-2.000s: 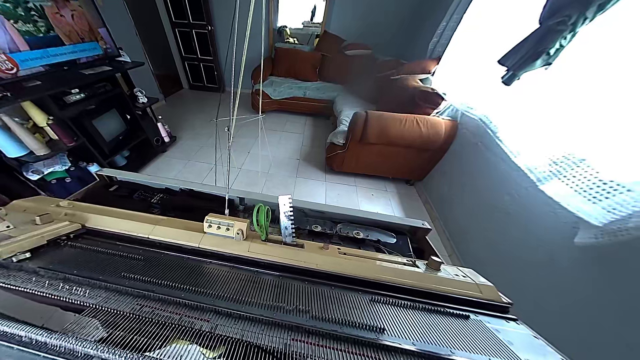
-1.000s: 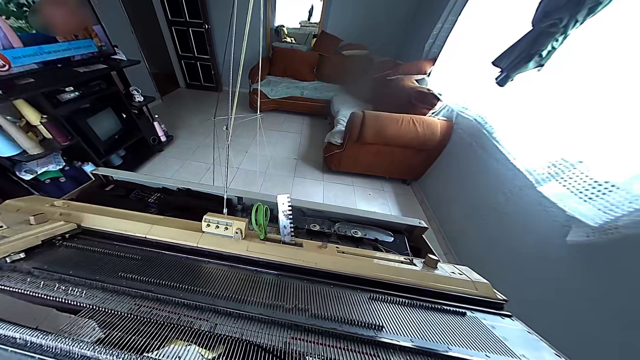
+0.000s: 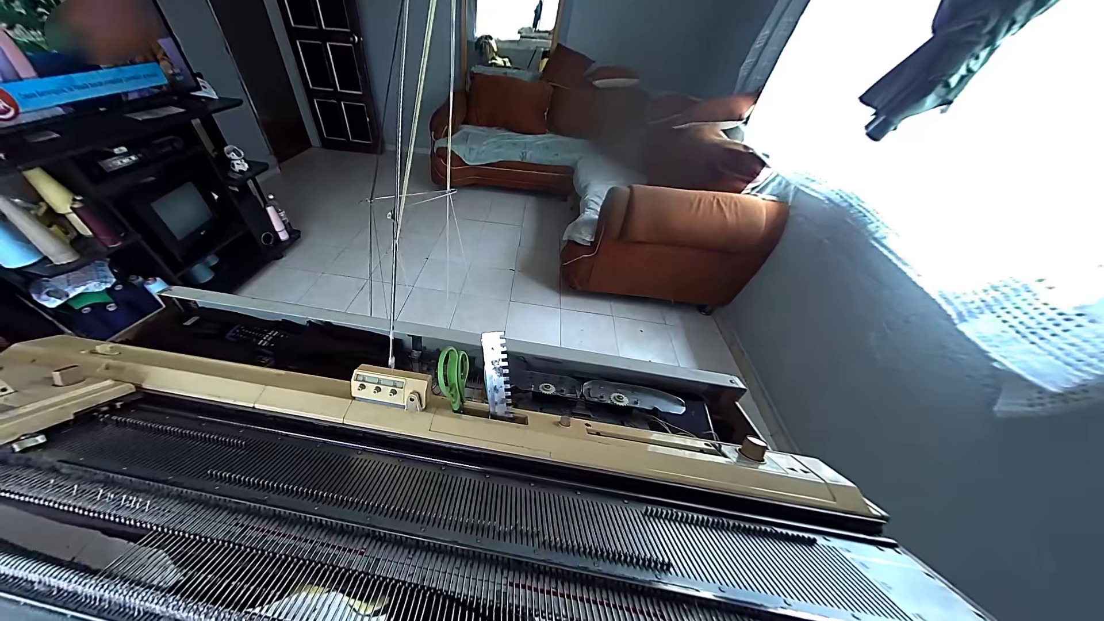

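Note:
Neither of my hands shows in the head view. A knitting machine with a beige plastic body [image 3: 535, 438] spans the lower part of the view, its long bed of metal needles [image 3: 414, 496] running in front. A small row counter [image 3: 391, 387] with dials sits on the body. Right of it, green-handled scissors [image 3: 453, 377] stand upright in a slot, beside an upright white toothed comb or card [image 3: 496, 373]. Strands of yarn [image 3: 398, 172] come down from above to near the counter. Part of the carriage [image 3: 65, 405] is visible at the left edge.
Behind the machine runs a grey metal rail [image 3: 586, 351]. An orange sofa [image 3: 681, 246] stands on the tiled floor [image 3: 470, 285]. At left, a black shelf unit [image 3: 147, 185] holds a television [image 3: 86, 56] and yarn cones [image 3: 52, 194]. A wall [image 3: 862, 371] and bright window [image 3: 966, 172] are at right.

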